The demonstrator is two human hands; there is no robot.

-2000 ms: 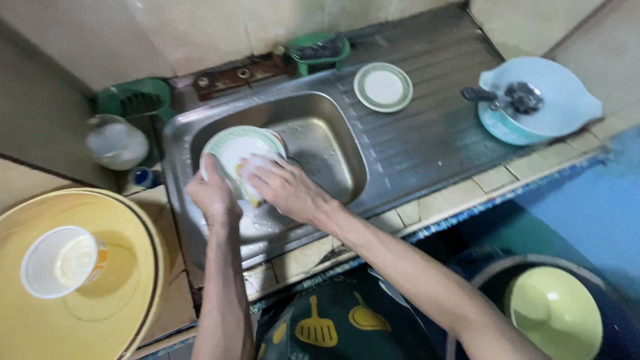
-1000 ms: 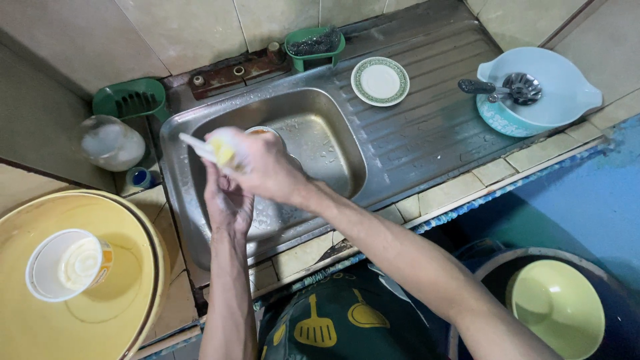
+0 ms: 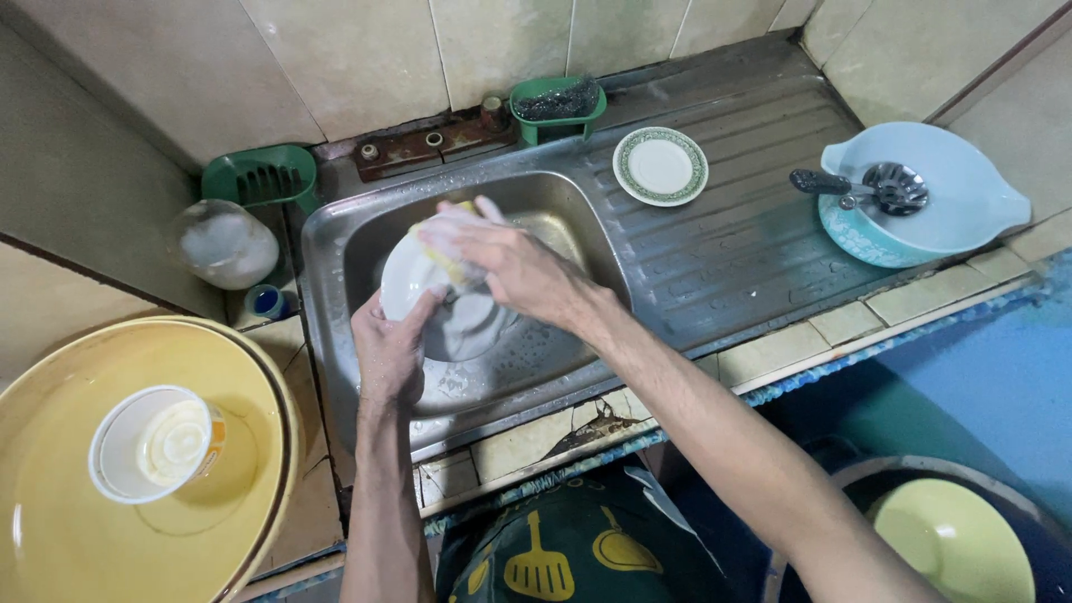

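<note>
Over the steel sink basin (image 3: pixel 569 226), my left hand (image 3: pixel 394 343) grips a white plate (image 3: pixel 406 272) by its lower left edge, thumb on its face. My right hand (image 3: pixel 502 255) presses a soapy yellow sponge (image 3: pixel 448 260) against the plate's upper right part. Suds cover the fingers and hide part of the sponge. Below the held plate, more white dishware (image 3: pixel 473 327) lies in the basin, partly hidden by my hands. A small plate with a green patterned rim (image 3: pixel 661 167) lies on the ribbed drainboard (image 3: pixel 745 209).
A blue casserole bowl (image 3: pixel 963 184) at right holds a black-handled slotted utensil (image 3: pixel 896 188). Green holders (image 3: pixel 260 176), one with a dark scouring pad (image 3: pixel 557 99), stand behind. A sudsy jar (image 3: pixel 224 244), yellow basin (image 3: pixel 50 360) with a white tub (image 3: pixel 151 444), and yellow-green bowl (image 3: pixel 955 544) surround the sink.
A second ago the held piece was seen nearly edge-on with the sponge at it; now its white face shows, tilted upward. Both hands are lower over the basin. The small plate on the drainboard has not moved.
</note>
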